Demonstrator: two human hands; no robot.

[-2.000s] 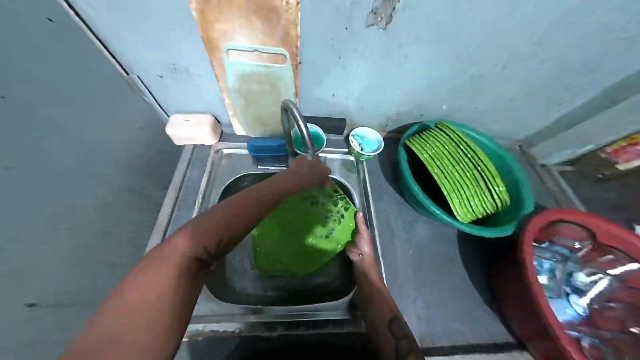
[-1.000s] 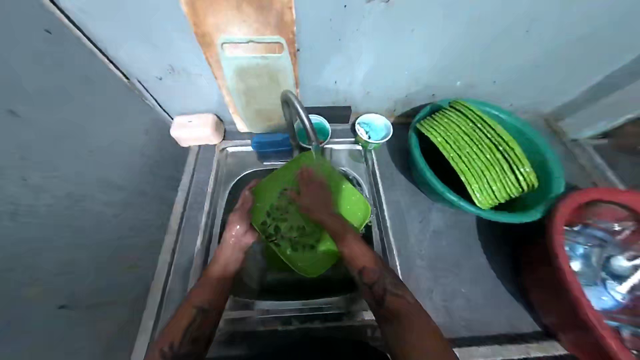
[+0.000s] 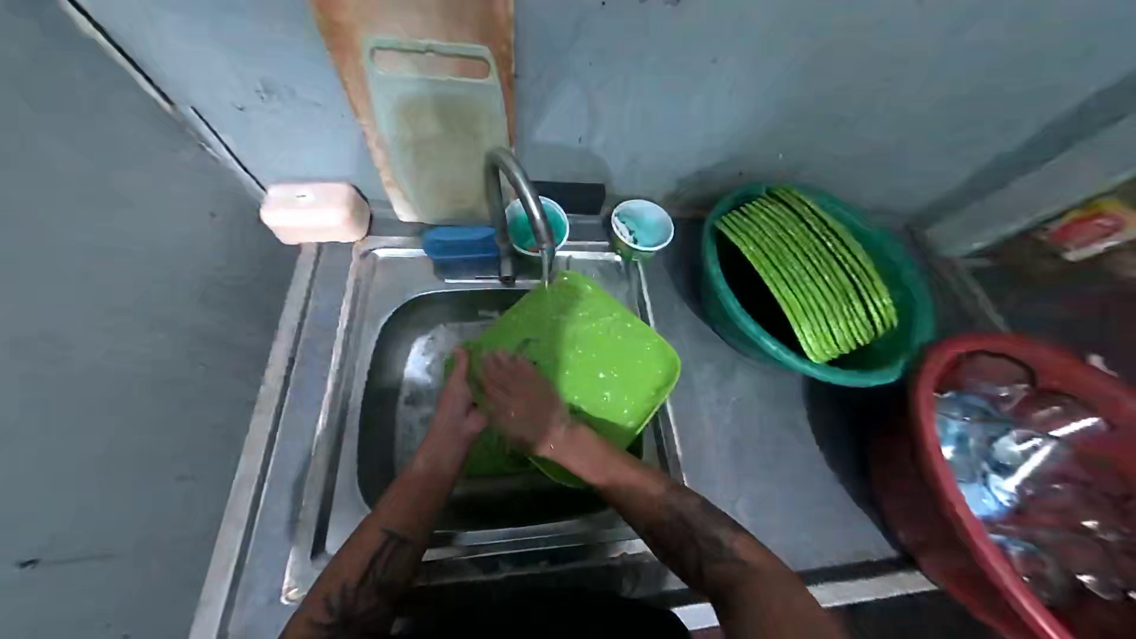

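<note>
A wet, square green plastic plate (image 3: pixel 612 359) tilts over the stainless-steel sink (image 3: pixel 342 497), its upper corner beneath the curved metal faucet (image 3: pixel 515 177). My left hand (image 3: pixel 455 404) grips the plate's left edge. Flat against the plate's surface lies my right hand (image 3: pixel 522 399), its fingers pointing up and left, slightly blurred. More green plastic shows low in the sink below my hands; whether it is a separate plate I cannot tell. A stack of several similar green plates (image 3: pixel 812 271) stands on edge in a green plastic basin (image 3: pixel 754 333) to the right.
Behind the sink are a blue sponge or brush (image 3: pixel 461 244), two cups, one (image 3: pixel 641 228) right of the faucet, and a pink soap box (image 3: pixel 315 213) at the left. A pale cutting board (image 3: pixel 439 133) leans on the wall. A red tub (image 3: pixel 941 497) of clear glassware stands at the right.
Two seconds ago my left hand was near the faucet and my right hand held the plate's right edge. Since one second ago, the plate's patterned face has given way to a plainer one.
</note>
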